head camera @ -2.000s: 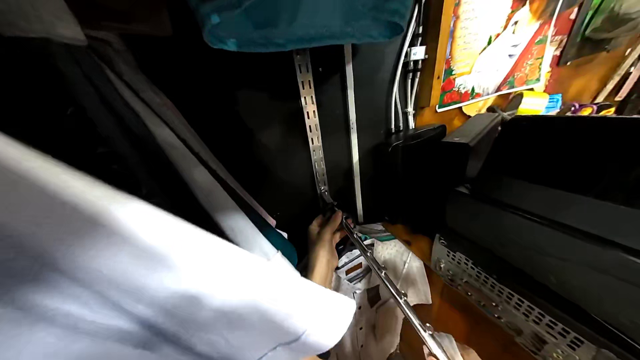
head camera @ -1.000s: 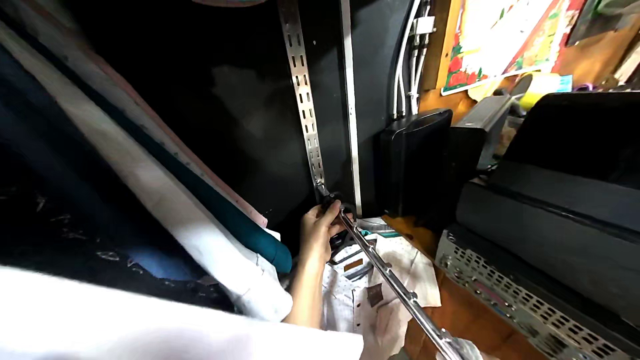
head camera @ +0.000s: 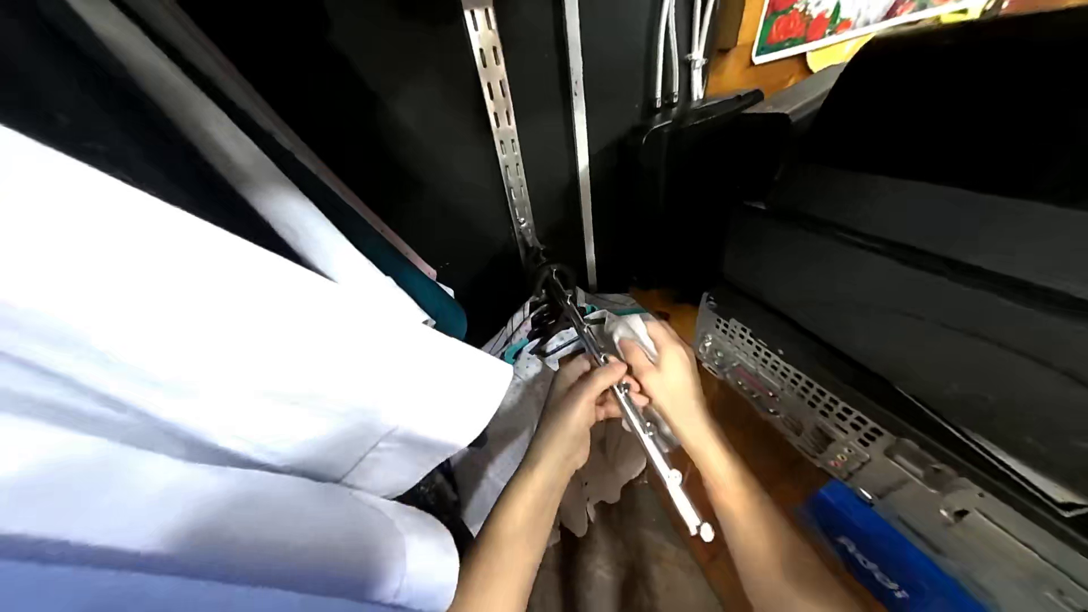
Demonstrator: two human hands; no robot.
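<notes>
A metal display rail with round studs (head camera: 654,455) slants from the slotted wall upright (head camera: 501,119) down toward the lower right. My left hand (head camera: 578,404) grips it around its middle. Right beside it, my right hand (head camera: 667,365) pinches a crumpled white cloth or tissue (head camera: 633,331) at the rail's right side. Dark hangers (head camera: 544,319) cluster at the rail's far end, with light garments (head camera: 510,442) hanging under it.
White garments (head camera: 255,374) hang close on the left, a teal one (head camera: 416,289) behind them. At the right stands a computer case with a perforated metal panel (head camera: 790,399); a blue box (head camera: 884,552) lies near it. White cables (head camera: 697,51) run down the black wall.
My left hand has moved down the rail from its far end. My right hand, with the white cloth, has come up beside it. The view has shifted closer.
</notes>
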